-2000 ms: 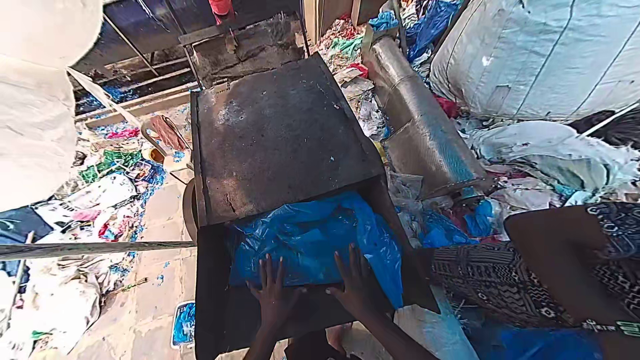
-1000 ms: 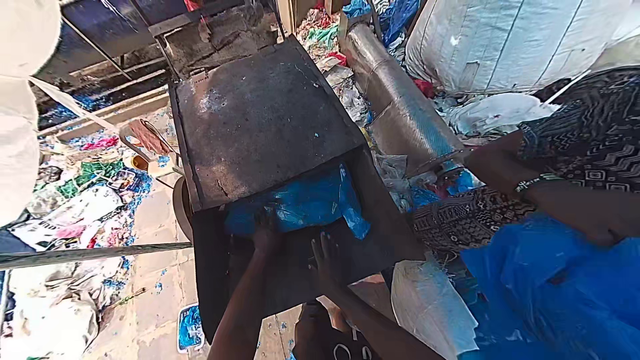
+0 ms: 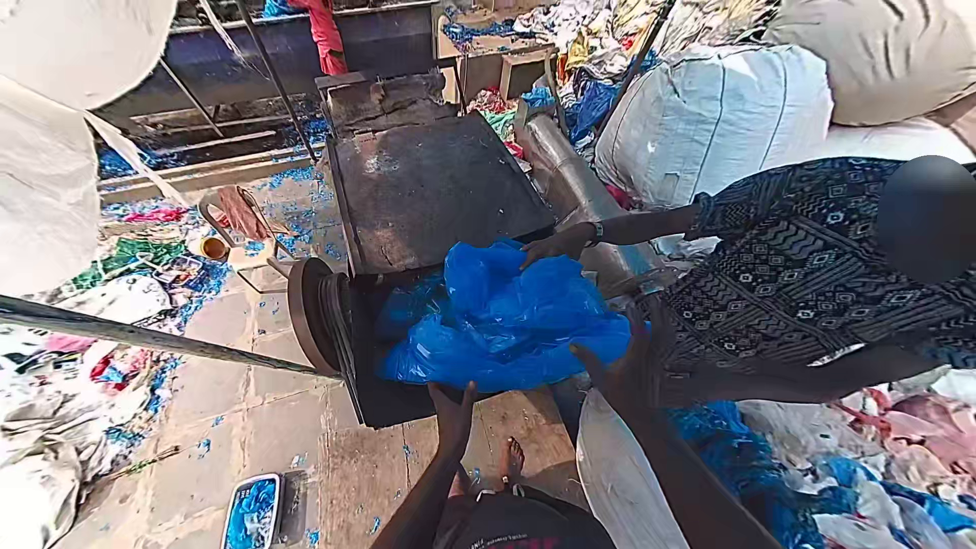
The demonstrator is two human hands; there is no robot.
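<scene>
A large crumpled bundle of blue plastic sheeting [image 3: 511, 320] lies over the open front tray [image 3: 374, 396] of a dark metal machine [image 3: 442, 191]. At the bundle's lower edge is my left hand [image 3: 456, 415], its thumb and fingers against the plastic. My right hand [image 3: 618, 366] grips the bundle's right end. A co-worker's hand [image 3: 560, 245] rests on the far top side of the same bundle. Under its left part, more blue plastic [image 3: 412, 305] shows inside the machine's mouth. How far my left fingers reach beneath the plastic is hidden.
The co-worker in a patterned garment [image 3: 778, 282] stands close on the right. A wheel [image 3: 313, 316] and a long pole [image 3: 152, 339] are left of the machine. A plastic tub of blue scraps [image 3: 253, 512] sits on the floor. Stuffed white sacks [image 3: 717, 122] stand behind, right.
The big blue bundle has come from the right onto the tray, with the co-worker's hand on it. My hands have left the sheet inside the mouth and are now at the bundle.
</scene>
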